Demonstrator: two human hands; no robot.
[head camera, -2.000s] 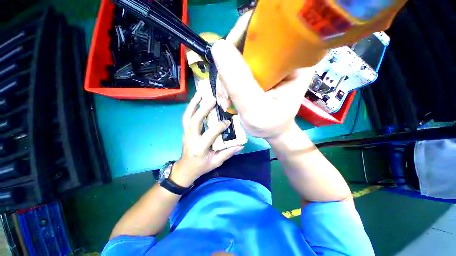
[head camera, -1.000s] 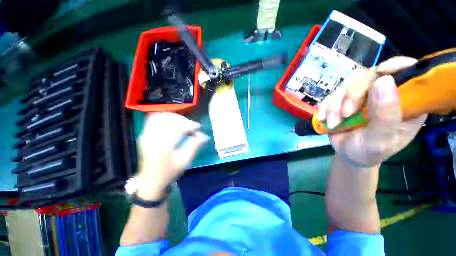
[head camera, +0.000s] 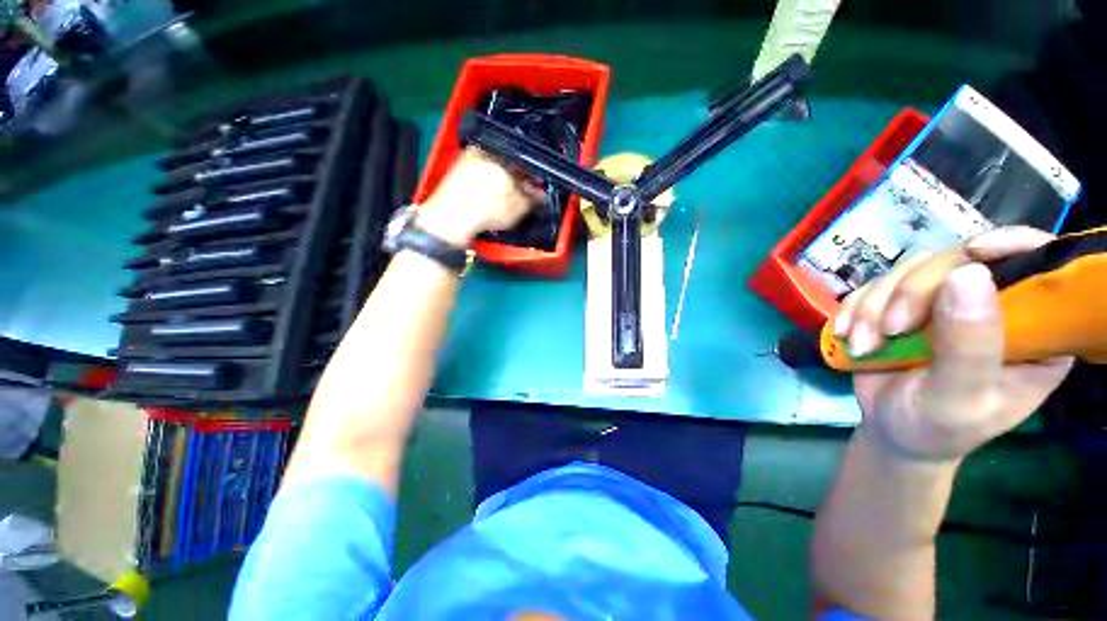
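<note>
A black three-legged stand (head camera: 625, 255) lies spread in a Y on the cream fixture (head camera: 657, 352), its hub over the yellow round end and one leg pointing toward me. My left hand (head camera: 483, 194) reaches into the red left bin (head camera: 522, 256) of small black parts (head camera: 534, 115); its fingers are partly hidden, so I cannot tell if they hold anything. My right hand (head camera: 929, 352) grips the orange electric screwdriver (head camera: 1056, 309), its black nose pointing left above the bench, right of the fixture.
The screw feeder (head camera: 898, 231) sits in the red right bin (head camera: 777, 285). A thin rod (head camera: 685, 281) lies right of the fixture. Black trays (head camera: 318, 243) with rows of folded stands are at the left. A pale post (head camera: 795, 34) stands at the back.
The screwdriver has moved from over the fixture to the right. My left hand has left the fixture and gone into the left bin. The stand's legs now lie spread, one along the fixture.
</note>
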